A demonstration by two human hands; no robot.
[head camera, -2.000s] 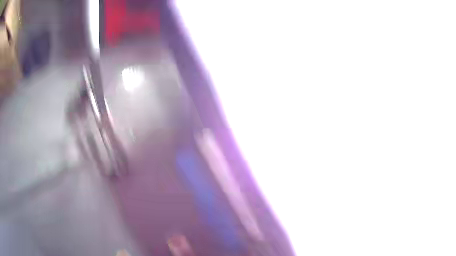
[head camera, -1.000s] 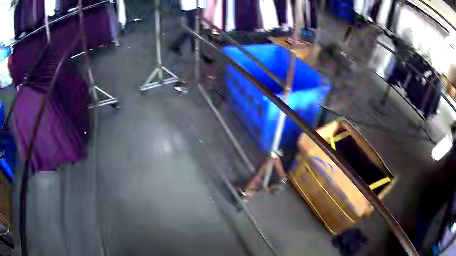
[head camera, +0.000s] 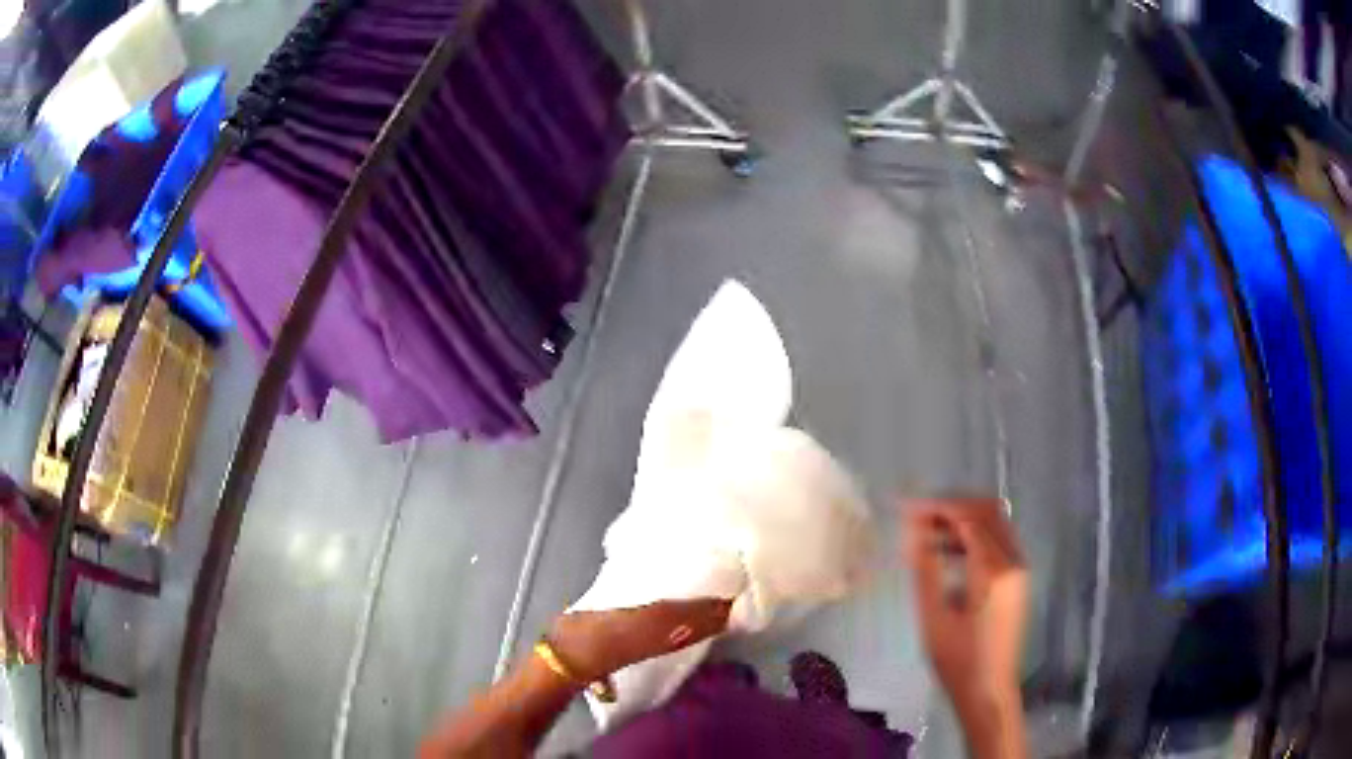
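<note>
A bright white garment (head camera: 704, 460) hangs bunched in front of me, partly overexposed, with its pointed end upward in the picture. My left hand (head camera: 667, 630), with a yellow bangle at the wrist, grips the garment at its lower part; the fingertips are hidden by cloth. My right hand (head camera: 964, 556) is raised to the right of the garment, blurred, with curled fingers. A gap shows between it and the cloth. I cannot tell if it holds anything.
Purple garments (head camera: 445, 223) hang on a rail at upper left. Dark and pale rack bars cross both sides. A carton (head camera: 148, 430) stands at left, a blue bin (head camera: 1238, 386) at right. Wheeled rack feet (head camera: 931, 126) stand ahead on the grey floor.
The view has swung left across the racks. The hanging purple garments are now larger and nearer, the blue bin is at the right edge, and both hands and the white garment have appeared.
</note>
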